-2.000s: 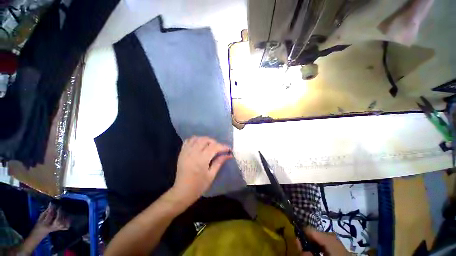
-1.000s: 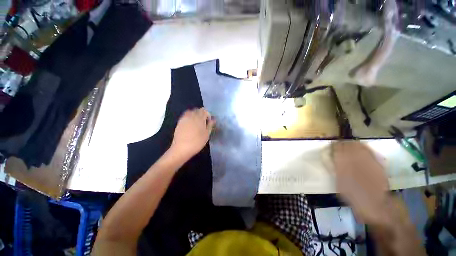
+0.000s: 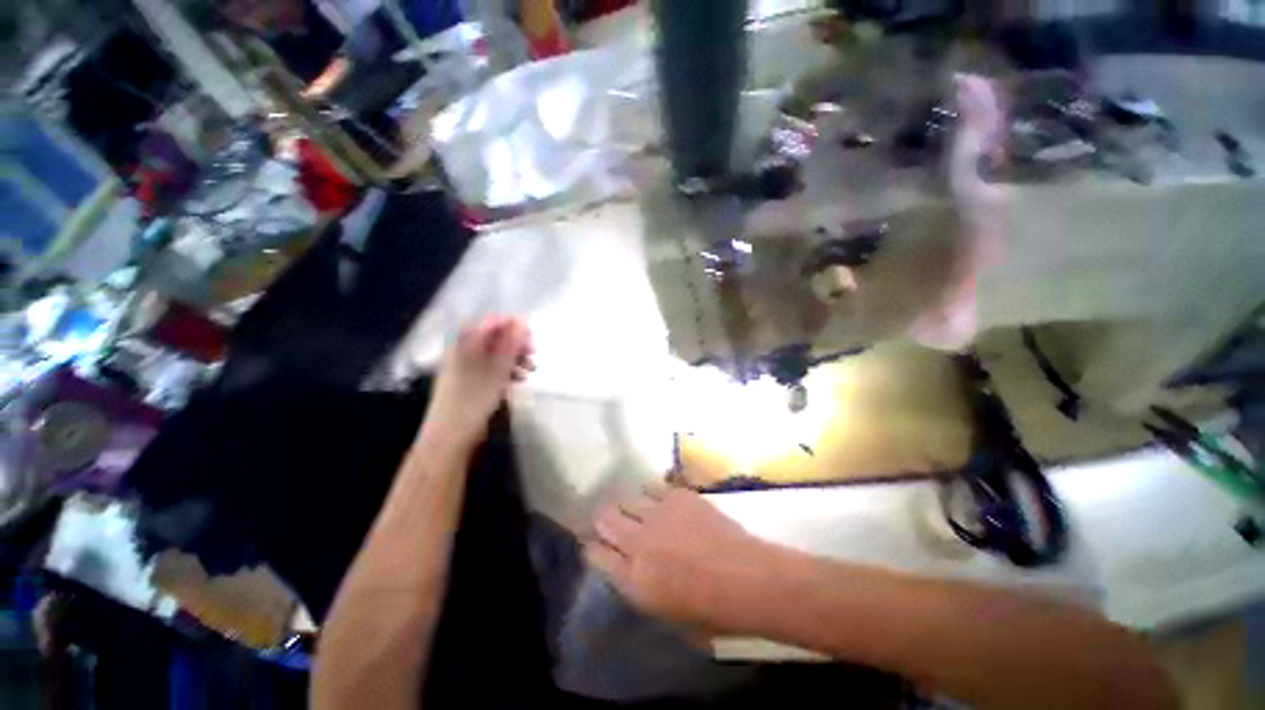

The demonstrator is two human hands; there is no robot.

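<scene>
The black fabric panel (image 3: 486,583) lies at the table's front, blurred, with its grey facing (image 3: 611,645) on the right side. A paler grey part shows between my hands. My left hand (image 3: 486,368) is at the panel's upper end with its fingers curled; whether cloth is in them is unclear. My right hand (image 3: 673,555) lies palm down on the facing, fingers extended, left of and below the needle area. The scissors' black loop handles (image 3: 1013,506) lie at the machine bed's front edge.
The sewing machine head (image 3: 819,264) stands at the upper right, with a lit bed plate (image 3: 888,416) below it. A pink strip (image 3: 971,208) hangs over the head. Green snips (image 3: 1207,451) lie at the far right. More black cloth (image 3: 278,472) is piled at left.
The view has shifted to show more background. My right hand has gone from the table's right side onto the facing. The scissors, earlier in my right hand, now lie by the machine bed.
</scene>
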